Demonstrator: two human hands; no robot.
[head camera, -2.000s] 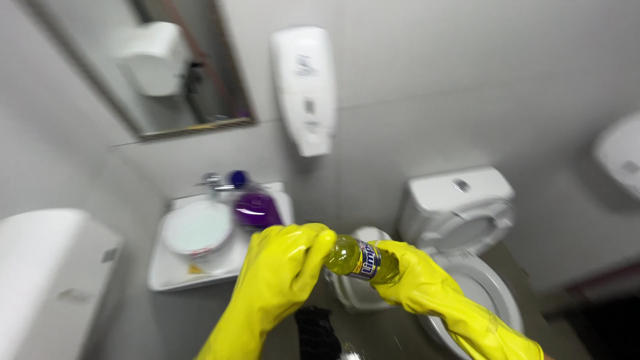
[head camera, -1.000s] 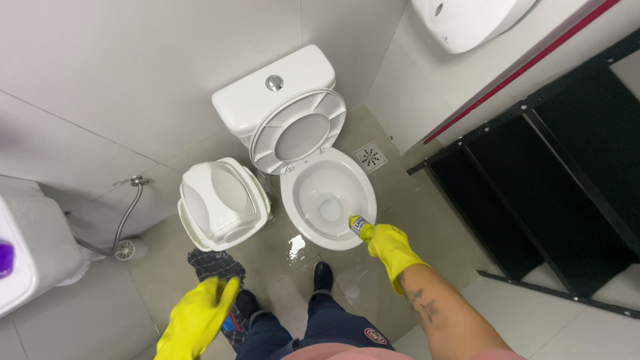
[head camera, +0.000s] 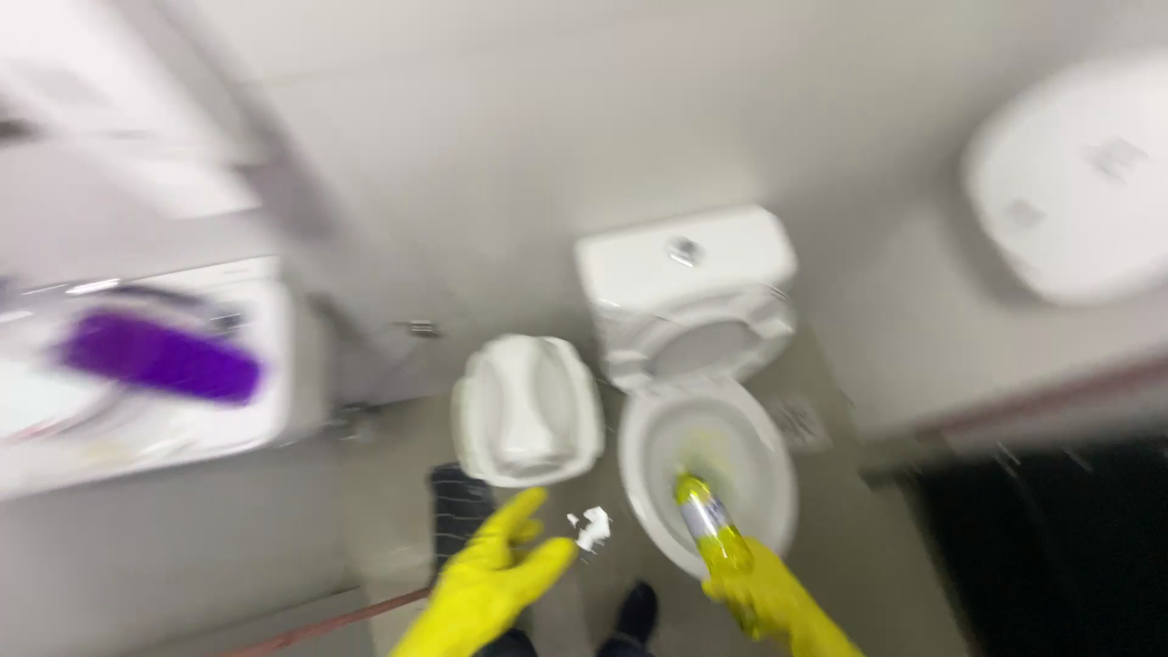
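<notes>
My right hand (head camera: 762, 589), in a yellow rubber glove, grips a clear bottle of yellow-green liquid cleaner (head camera: 707, 520). The bottle is tilted with its top over the bowl of the white toilet (head camera: 636, 484), where a yellow-green tint shows on the inner wall. The toilet's lid is raised. My left hand (head camera: 502, 575), in a matching glove, has its fingers spread and holds nothing; it is just below the white lidded bin (head camera: 529, 411), near a dark cloth or mop head (head camera: 456, 511). The view is blurred.
At left, a purple bottle (head camera: 160, 356) lies across or above the white sink (head camera: 265, 365); blur hides which. A white dispenser (head camera: 1086, 192) hangs on the right wall. A floor drain (head camera: 798, 424) is right of the toilet, and dark panels (head camera: 1049, 547) are at lower right.
Two seconds ago both hands were at the bottle, away from the bowl; now only the right holds it, over the bowl. A yellow-green tint has appeared there. The view has swung.
</notes>
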